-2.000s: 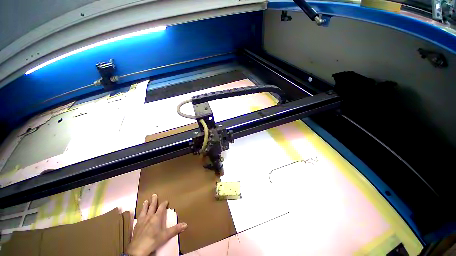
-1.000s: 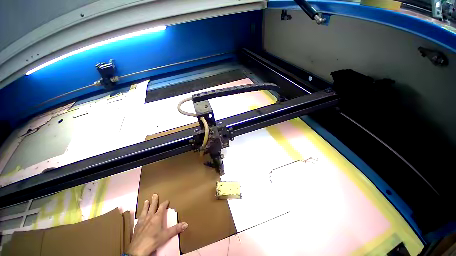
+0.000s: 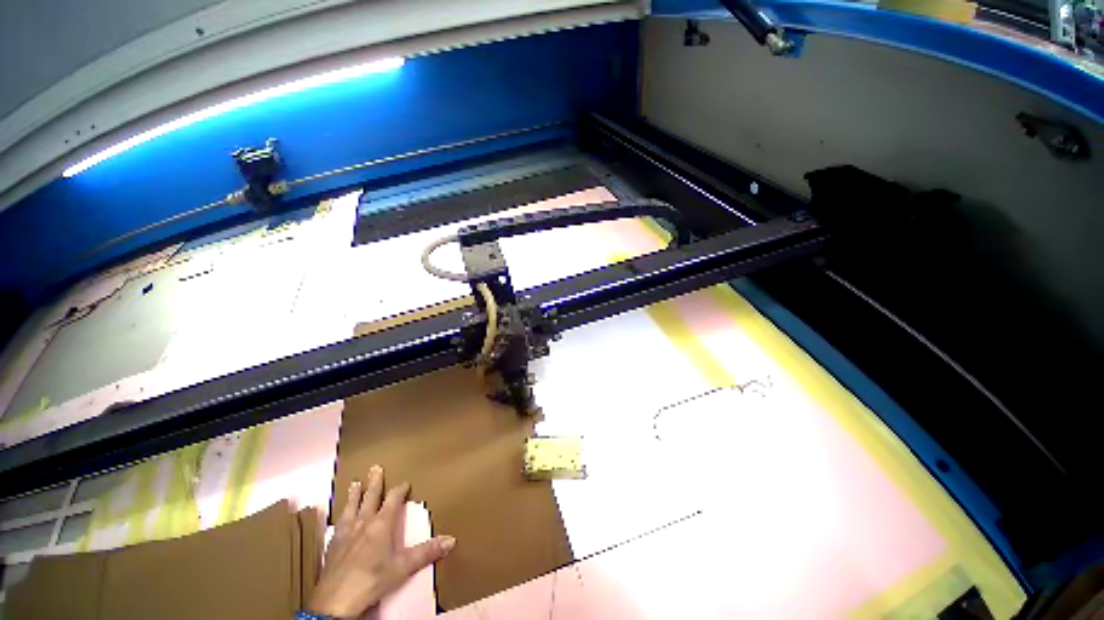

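Note:
A brown panel [image 3: 460, 484] lies flat on the bed, its right part beside a white template [image 3: 630, 448]. A small yellowish weight block [image 3: 555, 457] sits where the panel and template meet. The laser head [image 3: 509, 351] hangs over the panel, its nozzle just behind the block. My left hand [image 3: 375, 551] lies flat with fingers apart at the panel's left near edge, holding nothing. A stack of brown panels [image 3: 170, 569] lies left of the hand. My right hand is not in view.
The black gantry beam [image 3: 242, 390] crosses the bed behind my hand. The bed cover sheet [image 3: 847, 466] has yellow masking tape [image 3: 690, 343] on it. A dark cutting window [image 3: 472, 208] shows at the back. The machine's blue right edge [image 3: 896, 418] borders the bed.
The laser head has shifted slightly to the left along the beam. The beam moved slightly nearer since two seconds ago. My left hand stays in place.

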